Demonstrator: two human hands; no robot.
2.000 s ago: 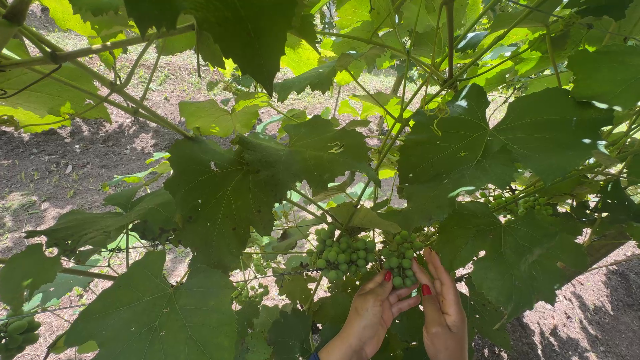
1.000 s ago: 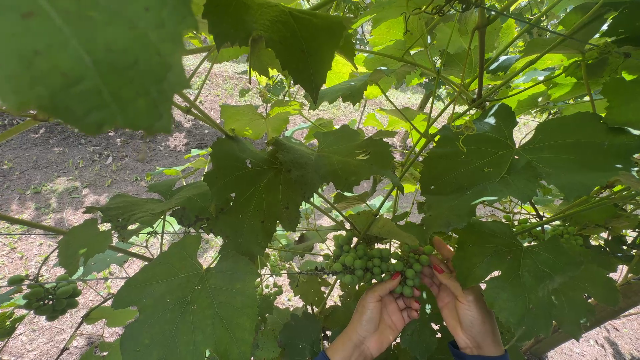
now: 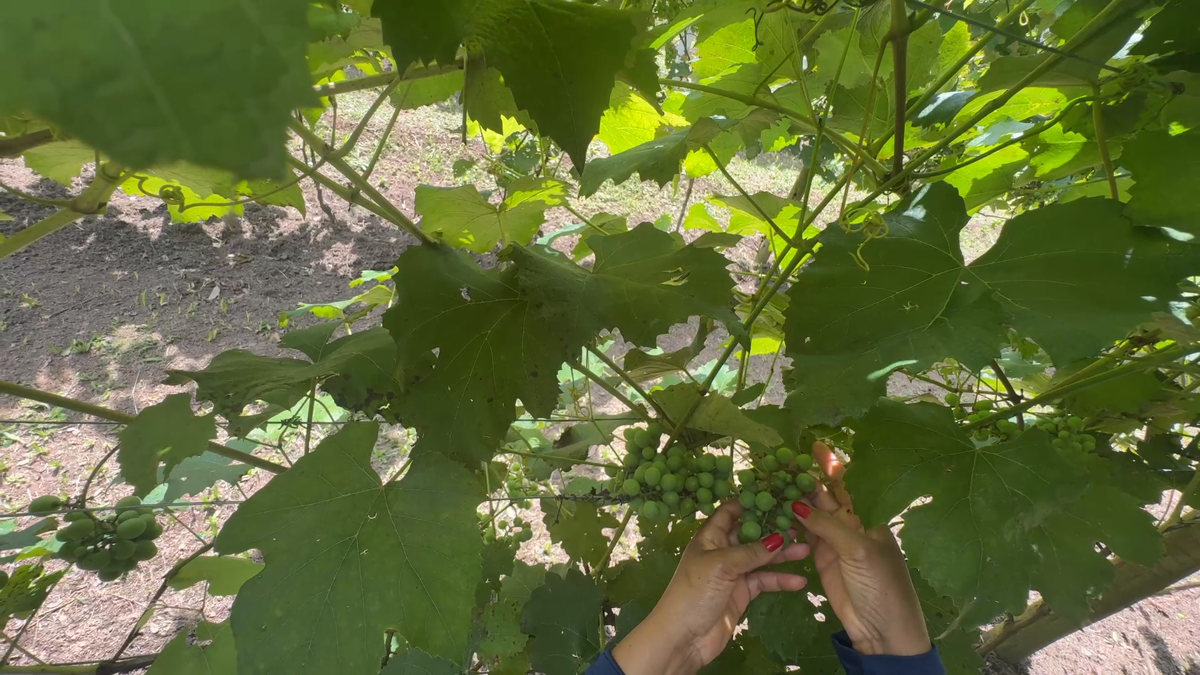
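Observation:
A cluster of green grapes (image 3: pixel 773 487) hangs at the lower right of centre, between my two hands. My left hand (image 3: pixel 708 586) cups it from below and the left, thumb and fingers against the lower grapes. From the right, my right hand (image 3: pixel 858 553) touches the same cluster, its thumb at the front and its fingertips partly behind. Both thumbs have red nails. Just left of it hangs a second, fuller cluster of green grapes (image 3: pixel 666 476), close to my left fingertips. Whether either hand grips firmly is hard to see.
Broad grape leaves (image 3: pixel 361 544) surround the hands, and one large leaf (image 3: pixel 141 84) is near the view at upper left. Another grape cluster (image 3: pixel 111 539) hangs at the far left by a thin wire (image 3: pixel 206 504). A wooden beam (image 3: pixel 1102 600) slants at lower right. Soil (image 3: pixel 178 272) lies beyond.
The view has shifted, bringing the far-left cluster further in. My hands stay at the same grape cluster; my left thumb and fingers have closed in on its lower grapes.

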